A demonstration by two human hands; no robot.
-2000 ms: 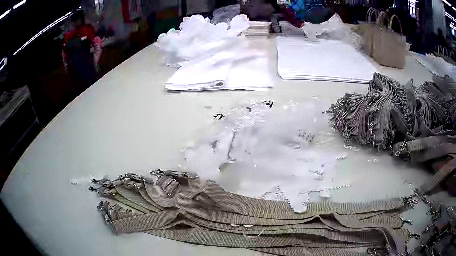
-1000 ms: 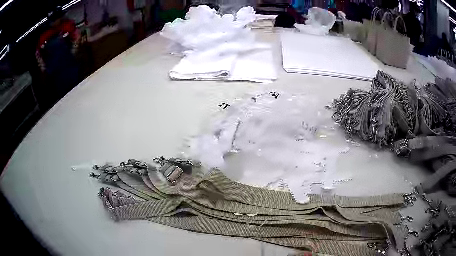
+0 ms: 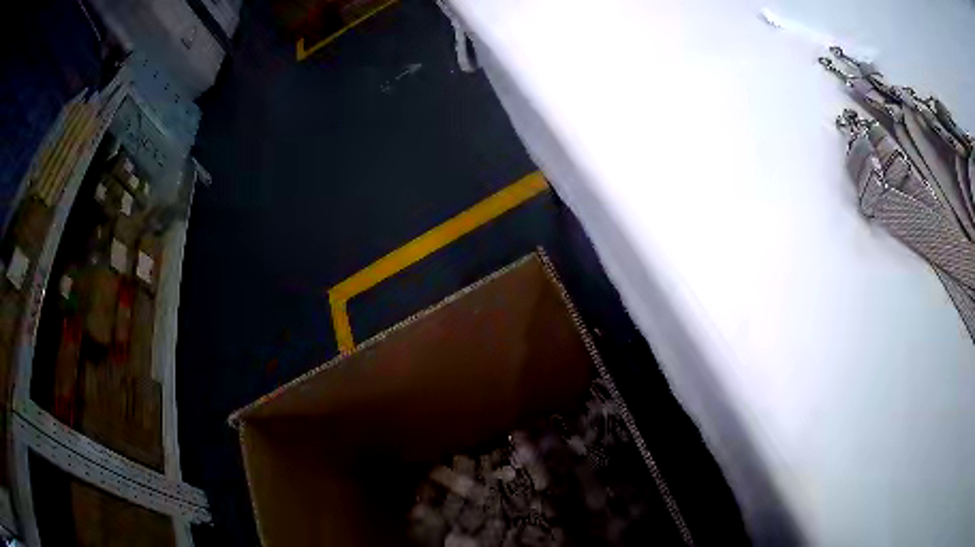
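Observation:
Neither of my hands is in view. An open brown cardboard carton point(image 3: 470, 358) stands on the floor, low in the middle of the view. Inside it lies a heap of small, pale, rolled or bunched pieces point(image 3: 508, 494), dim and blurred. At the upper right, the ends of several grey-beige webbing straps point(image 3: 919, 219) lie on the white worktable point(image 3: 706, 192). Small silver snap hooks show at the strap ends. The rest of the straps is cut off by the right edge.
The table edge runs diagonally beside the carton. The dark floor point(image 3: 353, 160) has a yellow marking line point(image 3: 438, 237). A pale-framed rack or shelf point(image 3: 171, 353) with brown contents stands at the left. A small white strip point(image 3: 786, 21) lies on the table.
The view has swung left and down, from the tabletop to the floor and carton. The straps now show only at the upper right; the white sheets and strap bundles are out of view.

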